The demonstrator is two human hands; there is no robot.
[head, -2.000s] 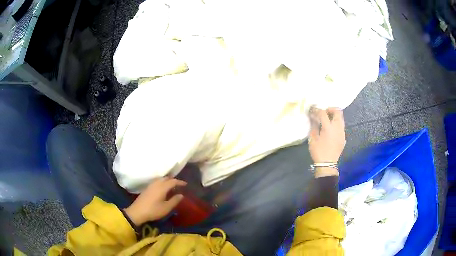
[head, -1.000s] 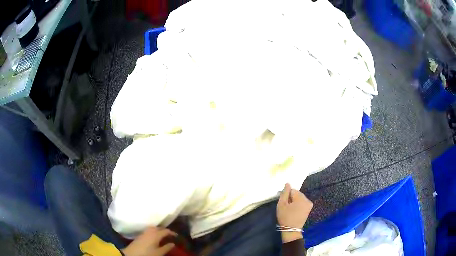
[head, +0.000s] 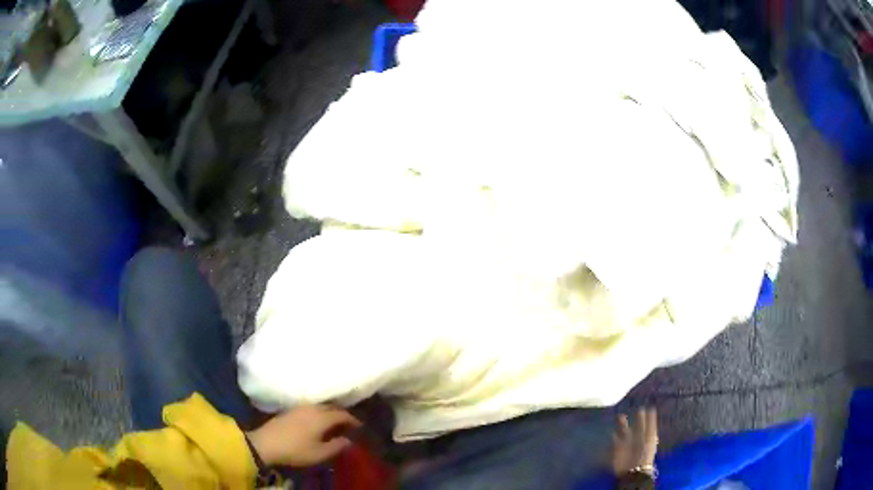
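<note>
A large white garment (head: 498, 388) lies over my knees and runs into a big white garment pile (head: 574, 144) beyond them. The cloth is overexposed, so few seams show. My left hand (head: 306, 435) is at the garment's lower left edge, fingers partly curled; whether it grips cloth or holds something is not clear. My right hand (head: 636, 442) is small and blurred at the lower right, just below the garment's edge. Its fingers are apart and no object shows in it.
A blue bin (head: 751, 455) stands at the lower right, cut off by the frame. Blue crate corners show beside the pile. A metal-legged table (head: 81, 100) is at the upper left, with a blurred blue shape below it. A red surface (head: 364, 469) shows between my legs.
The view has shifted, so the pile sits further right. My right hand has let go of the garment's edge and its fingers have opened. My left hand stays at the lower left edge.
</note>
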